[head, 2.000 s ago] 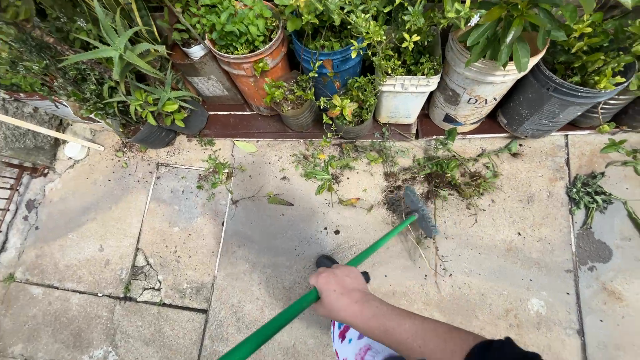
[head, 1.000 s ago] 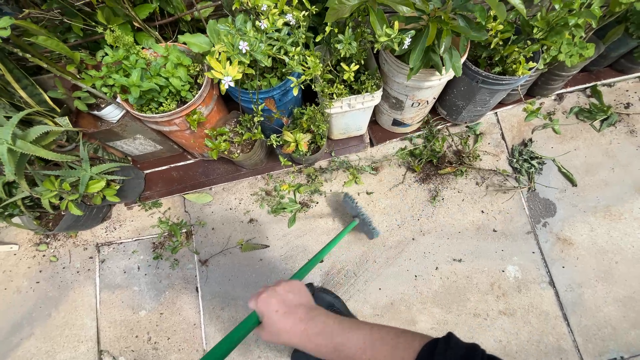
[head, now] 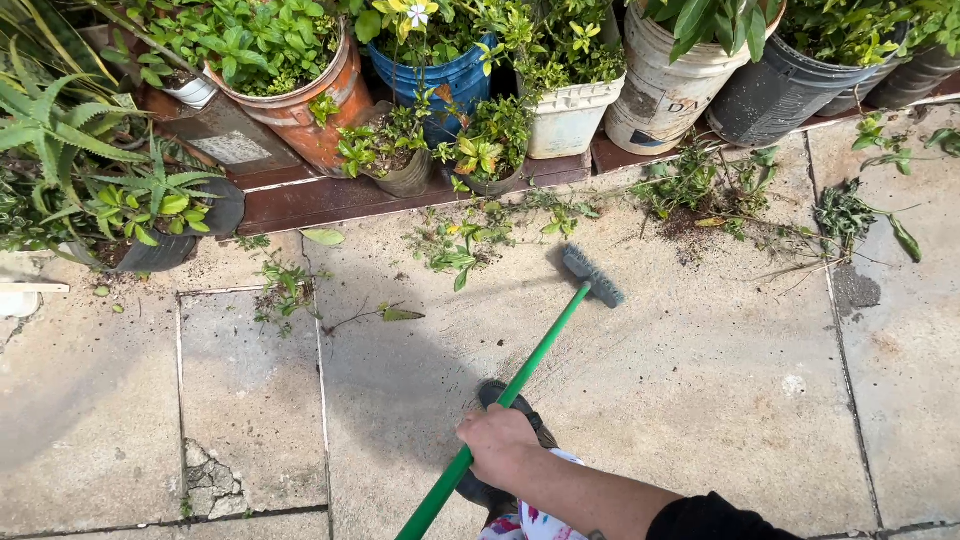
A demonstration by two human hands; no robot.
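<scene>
My right hand (head: 499, 442) is closed round the green handle (head: 546, 341) of a push broom, just above my shoes. The broom's grey bristled head (head: 592, 276) rests on the paving, between two heaps of plant debris. One heap of pulled weeds (head: 465, 240) lies up and to the left of the head, near the small pots. A larger heap with dark soil (head: 705, 191) lies up and to the right. A cut leafy stem (head: 375, 315) and a small weed clump (head: 283, 291) are farther left. My left hand is out of view.
Potted plants line a reddish-brown tiled ledge (head: 330, 202), among them an orange bucket (head: 300, 112), a blue bucket (head: 435, 90) and a white bucket (head: 652, 82). An aloe (head: 56, 127) stands at the left. Broken paving (head: 212, 480) shows at lower left, wilted greens (head: 844, 214) at right.
The broom head has moved left, away from the larger debris heap that it touched two seconds ago. My right hand keeps its grip on the handle. The view has shifted somewhat.
</scene>
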